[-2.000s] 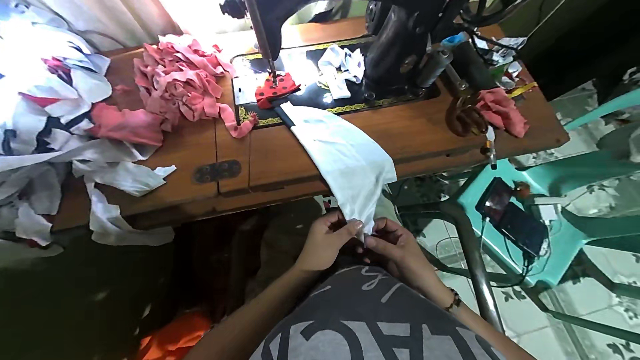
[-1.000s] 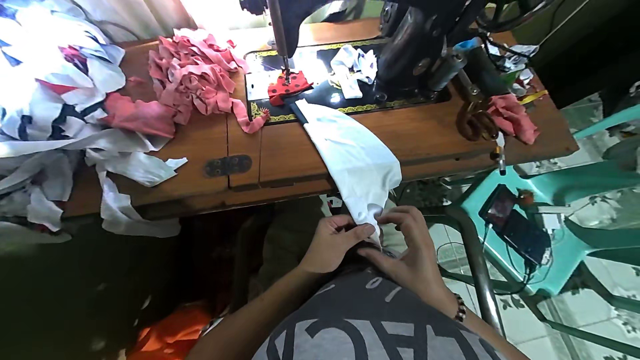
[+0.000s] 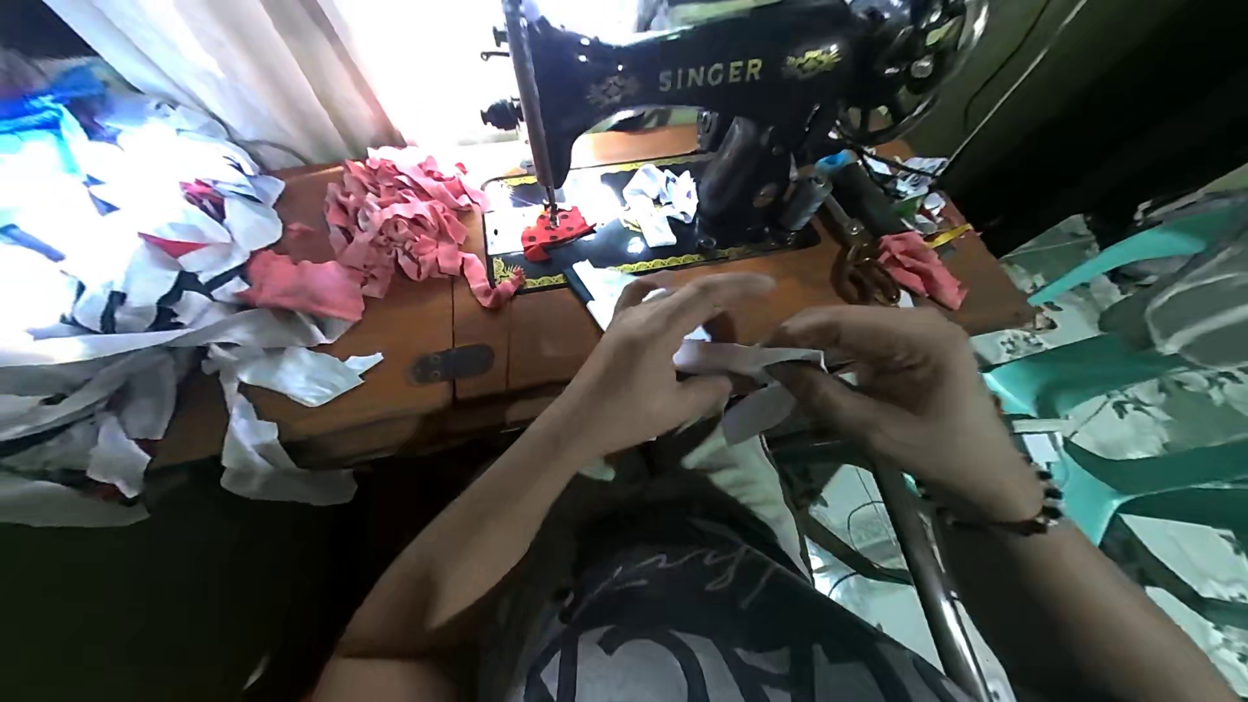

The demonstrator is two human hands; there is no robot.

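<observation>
My right hand (image 3: pixel 877 390) pinches the end of a white cloth strip (image 3: pixel 746 359) between thumb and fingers, in front of the table's edge. My left hand (image 3: pixel 663 361) is at the strip's other side, its fingers spread and partly hiding the cloth; its grip is unclear. Part of the white cloth (image 3: pixel 603 285) reaches back over the table toward the black Singer sewing machine (image 3: pixel 682 83). Under the needle lies a red cloth piece with dark dots (image 3: pixel 556 232). A crumpled white scrap (image 3: pixel 661 203) rests on the machine bed.
Salmon-pink strips (image 3: pixel 405 219) and a large heap of white scraps (image 3: pixel 146 253) cover the wooden table's left part. Scissors (image 3: pixel 863 263), a thread spool (image 3: pixel 805 203) and a pink cloth (image 3: pixel 921 268) lie at right. A green plastic chair (image 3: pixel 1102 468) stands beyond the table's right side.
Both hands have risen from my lap toward the machine, bringing the near end of the white cloth up with them. The view has tilted up, showing more of the machine.
</observation>
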